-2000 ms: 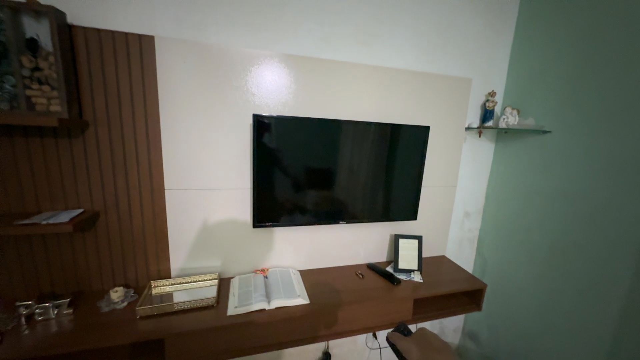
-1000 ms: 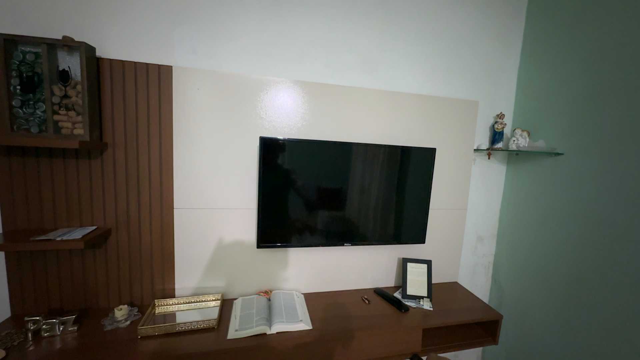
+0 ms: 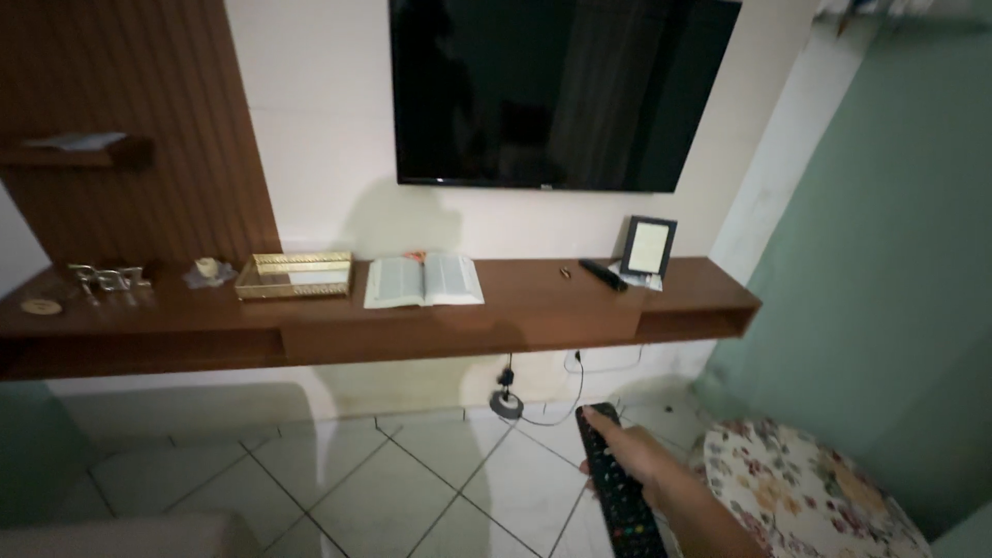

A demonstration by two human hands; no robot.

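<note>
My right hand (image 3: 639, 465) reaches in from the lower right and is closed around a black remote control (image 3: 620, 492), with the thumb near the remote's far end. The remote points toward a wall-mounted television (image 3: 550, 93), whose screen is dark with faint reflections. Beyond the hand runs a brown wooden wall console (image 3: 527, 318). On it an open book (image 3: 424, 280) lies left of a second dark remote (image 3: 602, 274), and a black picture frame (image 3: 649, 246) stands at the right. My left hand is out of view.
A gold mirrored tray (image 3: 294, 291), metal letter ornaments (image 3: 112, 279) and a small candle-like ornament (image 3: 208, 271) stand on the console's left part. Cables and a dark round object (image 3: 506, 404) hang or lie below. A flower-patterned cloth surface (image 3: 798, 480) is at lower right, above the tiled floor (image 3: 387, 480).
The view has tilted down and come closer. My right hand with the remote, low at the frame's edge two seconds ago and hardly visible one second ago, now shows plainly. The television remains dark.
</note>
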